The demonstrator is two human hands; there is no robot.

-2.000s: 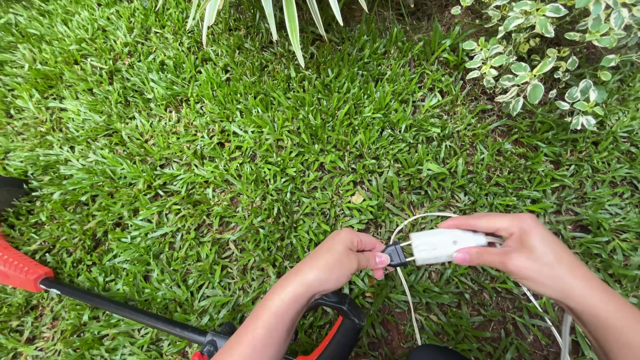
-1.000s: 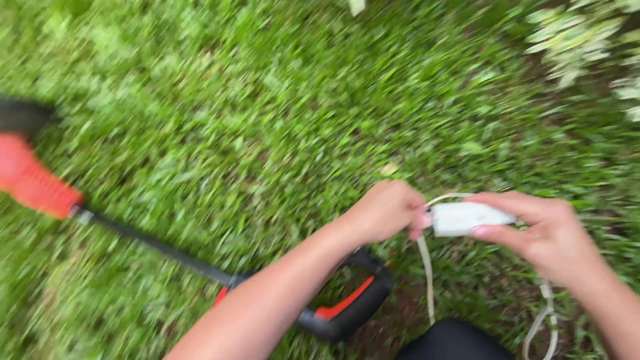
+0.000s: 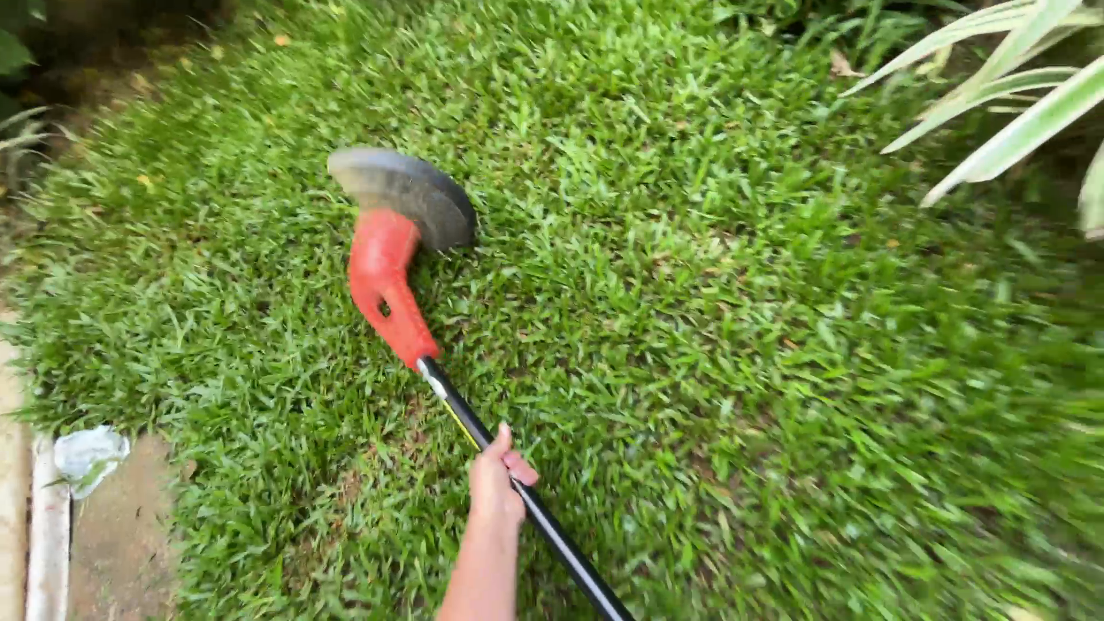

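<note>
My left hand [image 3: 500, 479] is closed around the black shaft of a string trimmer [image 3: 552, 535], about midway along the part in view. Beyond the hand, the shaft runs up and left into a red motor housing [image 3: 384, 276]. A dark, rounded guard [image 3: 418, 194] sits at the far end, close over the grass. The trimmer's rear handle lies outside the view. My right hand is out of the picture, and so are the white connector and its cord.
Lawn grass [image 3: 690, 345] surrounds the trimmer. Long variegated leaves [image 3: 1000, 95] hang in at the upper right. At the lower left, a crumpled pale plastic piece [image 3: 90, 457] lies on a paved edge [image 3: 125, 543]. Dark soil and plants border the upper left.
My left hand has left the plug at the white connector and taken hold of the trimmer's shaft. My right hand and the connector have gone out of view. The view has swung left.
</note>
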